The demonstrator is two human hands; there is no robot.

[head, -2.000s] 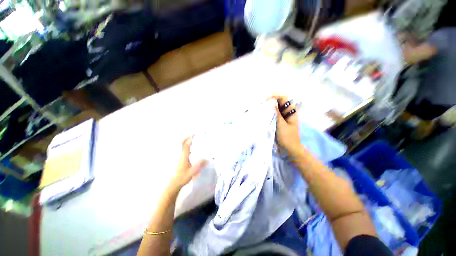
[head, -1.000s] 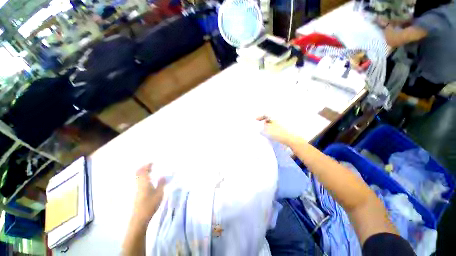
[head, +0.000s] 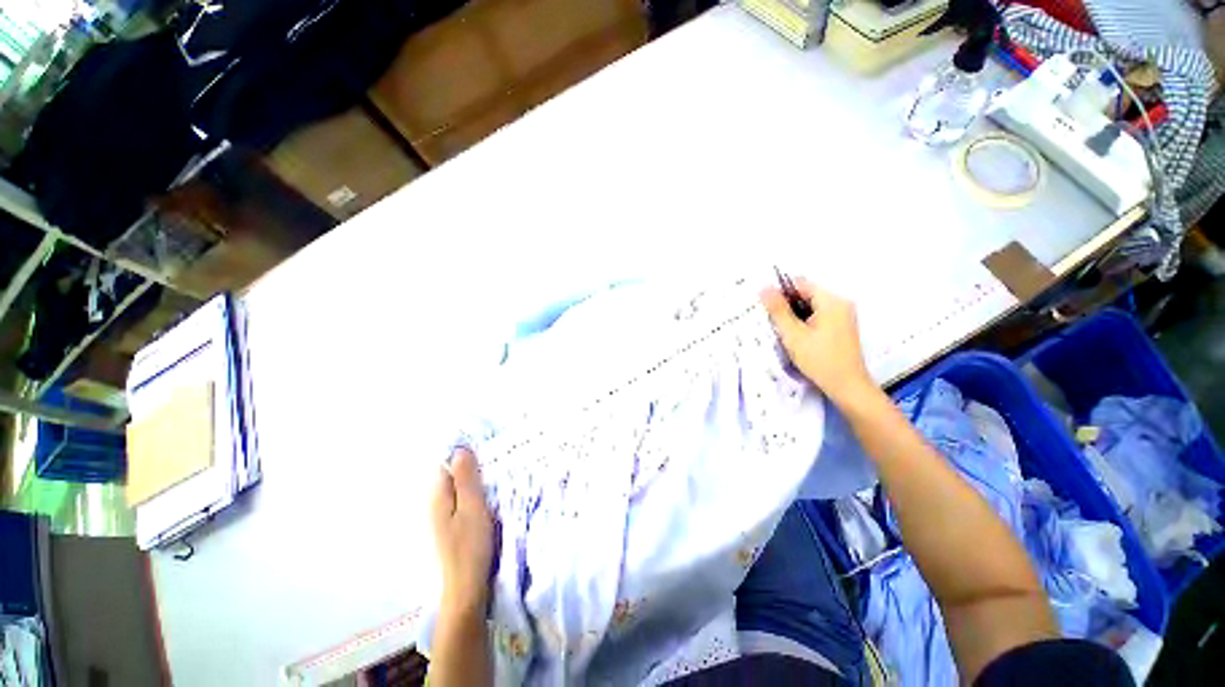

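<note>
A pale floral dress or skirt (head: 645,470) is spread over the near table edge and hangs down towards my lap. A straight dotted trim seam runs across it, with gathers below. A bit of stronger blue cloth (head: 558,320) shows at its far side. My left hand (head: 465,523) grips the garment at the left end of the seam. My right hand (head: 822,336) is at the right end of the seam, fingers closed on the cloth, with small dark thread snips (head: 795,298) in it, the tip pointing up.
A clipboard with papers (head: 175,369) lies far left. A tape roll (head: 998,171), spray bottle (head: 946,101) and white power strip (head: 1075,132) are at the right end. Two blue bins (head: 1001,383) with garments stand below right. A measuring tape (head: 940,318) runs along the near edge.
The garment, loose and blurred before, now lies flatter with its seam stretched between my hands. My view has tilted down; the fan and the other person's arm have left the picture.
</note>
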